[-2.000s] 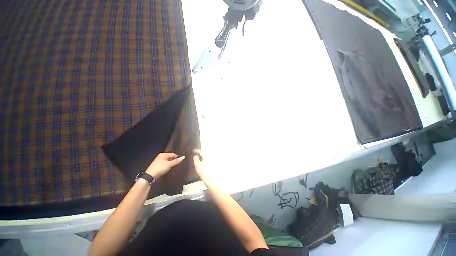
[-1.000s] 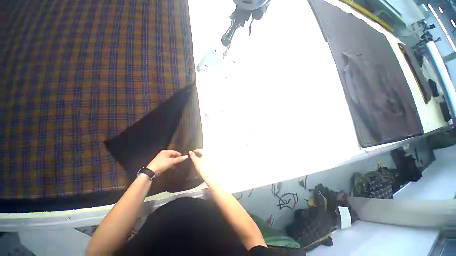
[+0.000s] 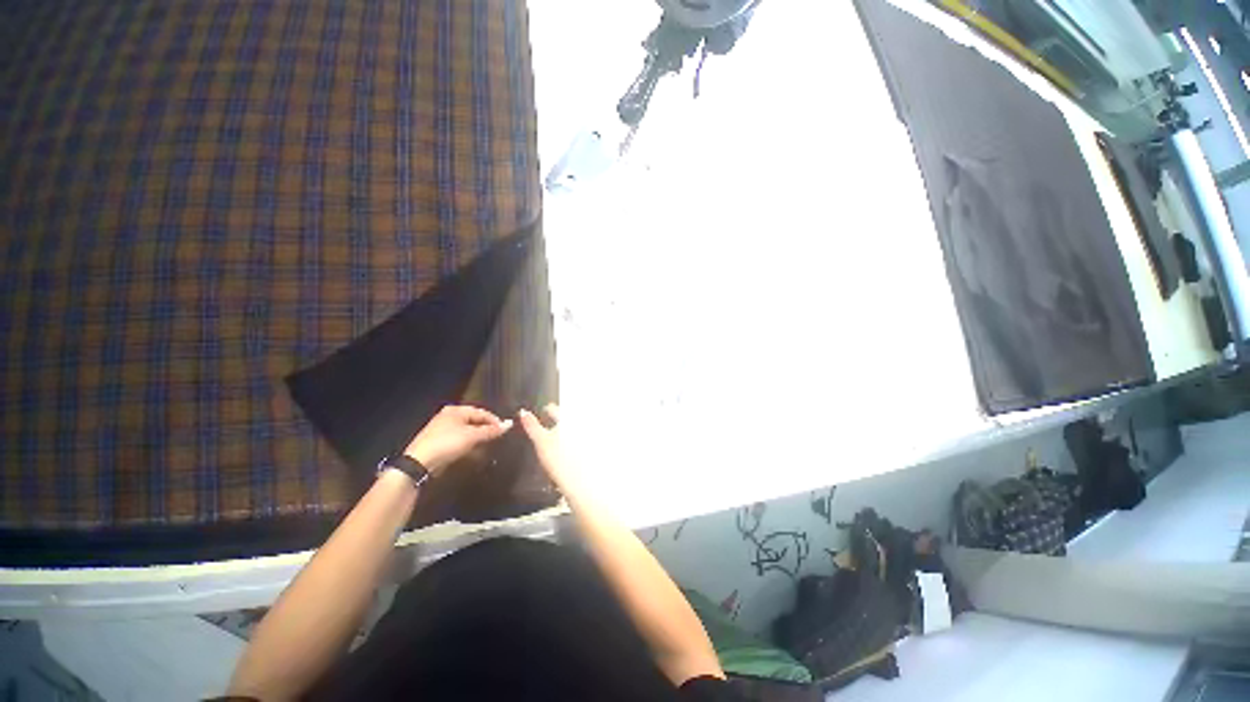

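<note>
Checked fabric (image 3: 261,178) in brown and blue covers the left part of the table, with a thick dark edge at the front. A plain dark folded-back corner (image 3: 411,343) lies on it as a triangle. My left hand (image 3: 459,433), with a dark watch on the wrist, pinches cloth at the near right corner of the fabric. My right hand (image 3: 540,428) is close beside it at the fabric's right edge, fingers bent together. The small bit of cloth between the fingertips is hard to make out.
A cutting machine (image 3: 705,11) is cut off at the top edge, with shears (image 3: 639,99) near it on the white table (image 3: 768,274). A second dark fabric stack (image 3: 1028,233) lies at the right. Offcuts (image 3: 850,603) and a green bag (image 3: 747,645) lie below the table edge.
The view has shifted slightly. Both hands stay at the same fabric corner, their fingertips slightly closer together than two seconds ago. The cloth's near corner lies flatter at the table edge.
</note>
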